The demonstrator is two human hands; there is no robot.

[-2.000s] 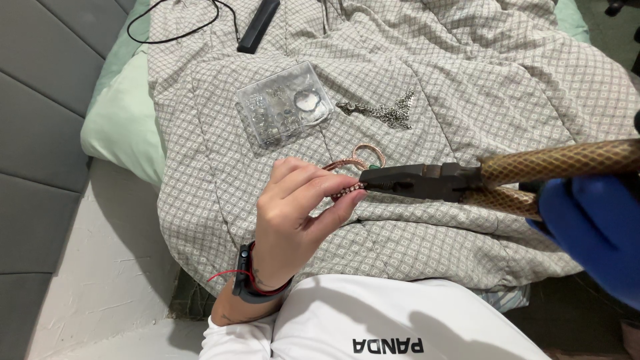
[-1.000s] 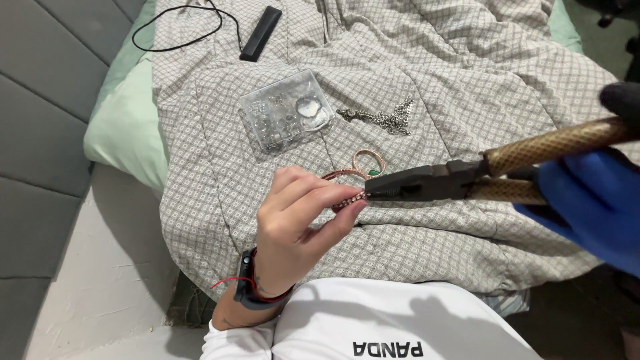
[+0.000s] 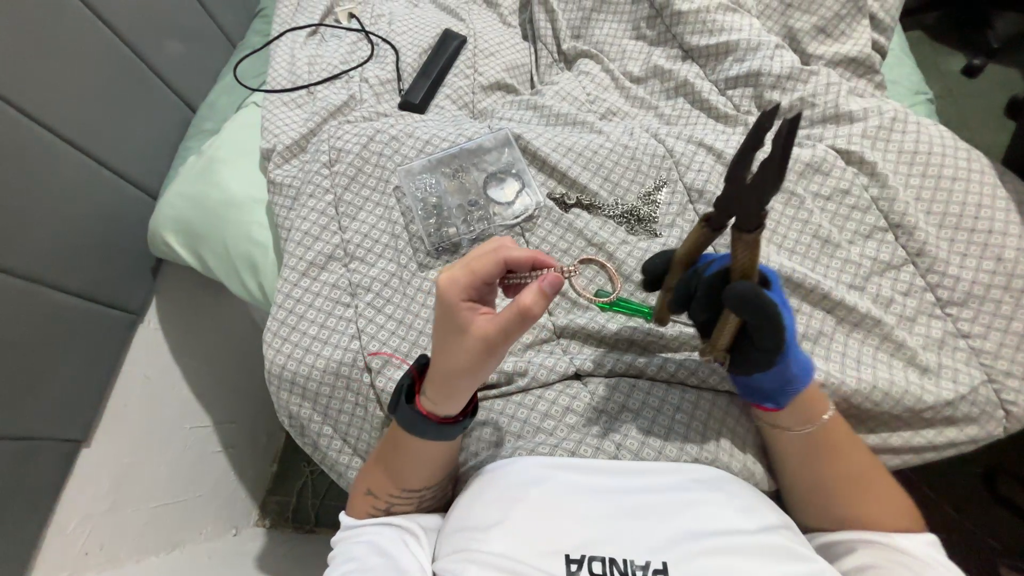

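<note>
Bare, my left hand (image 3: 488,308) pinches a jewelled chain piece (image 3: 528,277) between thumb and fingers. A rose-gold ring-shaped piece (image 3: 596,280) hangs at its right end, linked or touching; I cannot tell which. To the right, my right hand (image 3: 740,320), in a blue and black work glove, grips combination pliers (image 3: 748,180) by their handles. The plier jaws point up and stand apart with nothing between them. A green screwdriver handle (image 3: 624,306) lies on the quilt behind the ring-shaped piece, its shaft running toward the glove.
On the patterned quilt (image 3: 872,320) are a clear plastic box (image 3: 468,188) of small findings and a heap of silver-coloured chain (image 3: 620,210). Farther back lies a black bar-shaped object (image 3: 433,70) beside a looped black cord (image 3: 308,86). A grey padded panel (image 3: 64,200) stands at left.
The pliers have moved away from the piece in my left hand, to the right, and their jaws have opened and turned upward. The ring-shaped piece now extends from my left fingertips.
</note>
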